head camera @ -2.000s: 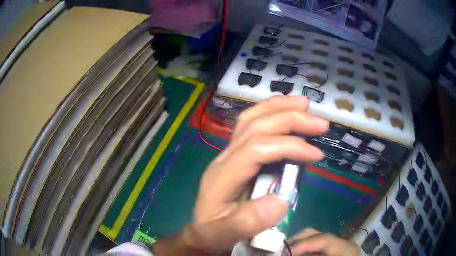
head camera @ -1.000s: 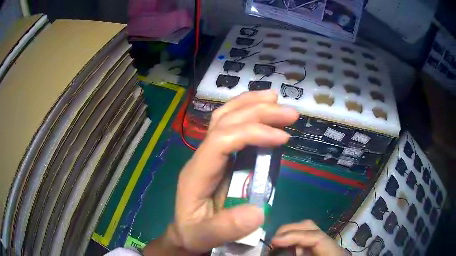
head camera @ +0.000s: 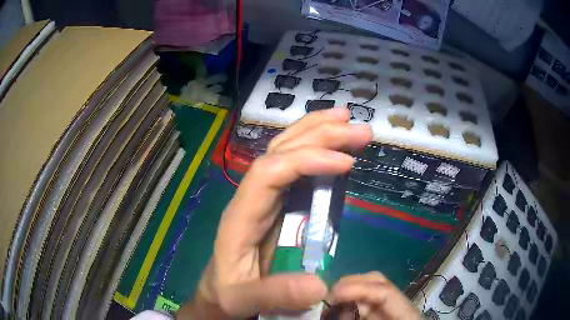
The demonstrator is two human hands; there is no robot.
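My left hand is wrapped around an upright narrow handheld unit, dark at the top with a pale bar along it and a green patch near my thumb. My right hand is at the bottom edge, partly cut off, close to the unit's lower end. Its fingertips pinch a thin black lead with a dark small part beside them, mostly hidden. The lower end of the unit is hidden by my left thumb and the frame edge.
A white foam tray with black parts at left sits on dark stacked trays. A tilted foam tray of black parts stands at right. Cardboard-and-foam layers rise at left. A red cable hangs behind; a pink cloth is at back left.
The view has shifted, so the trays appear further left. My left hand still holds the unit, now more upright. My right hand has come closer to the unit's lower end.
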